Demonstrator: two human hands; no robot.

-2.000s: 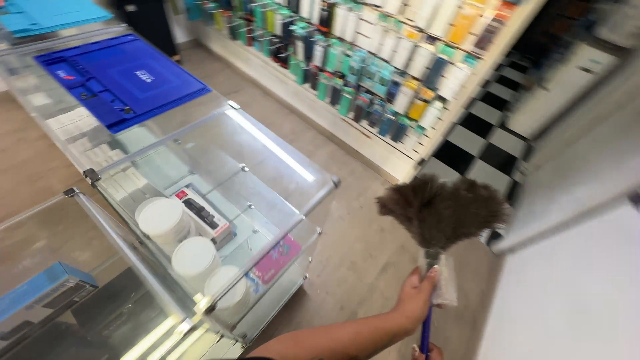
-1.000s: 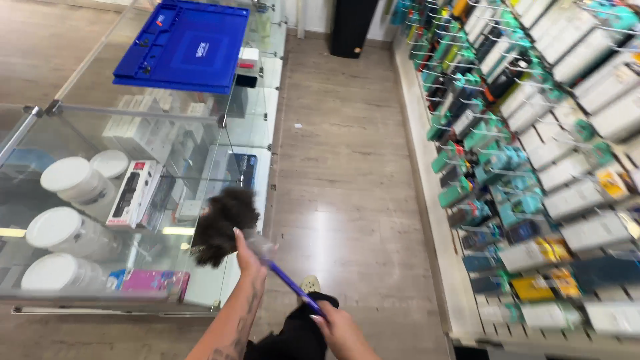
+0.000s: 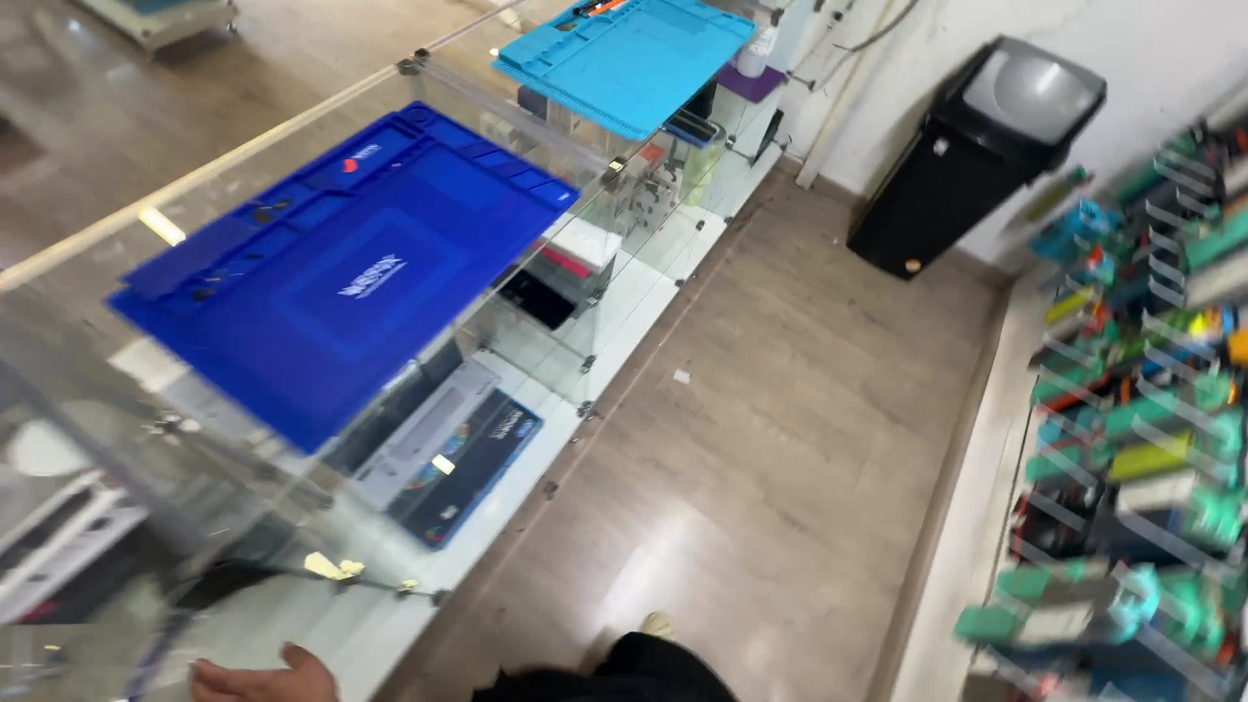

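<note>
At the bottom left edge my right hand (image 3: 265,678) is partly in view, its fingers apart and nothing seen in it. Left of it, the blurred purple handle (image 3: 151,655) of a duster runs down out of view. A dark, blurred shape at the handle's top, probably the duster's head (image 3: 229,583), lies against the glass display case (image 3: 361,575). My left hand is out of view. A dark blue work mat (image 3: 390,283) lies on the glass top, with a light blue mat (image 3: 634,63) beyond it.
Boxed goods (image 3: 463,453) and a black phone (image 3: 536,297) are inside the case. A black bin (image 3: 960,156) stands by the far wall. Packaged accessories (image 3: 1121,487) hang along the right side. A small white scrap (image 3: 682,375) lies on the wood-look floor.
The view has swung toward the mats and bin. My right hand, on the purple handle a second ago, is now apart from it. The duster appears farther left.
</note>
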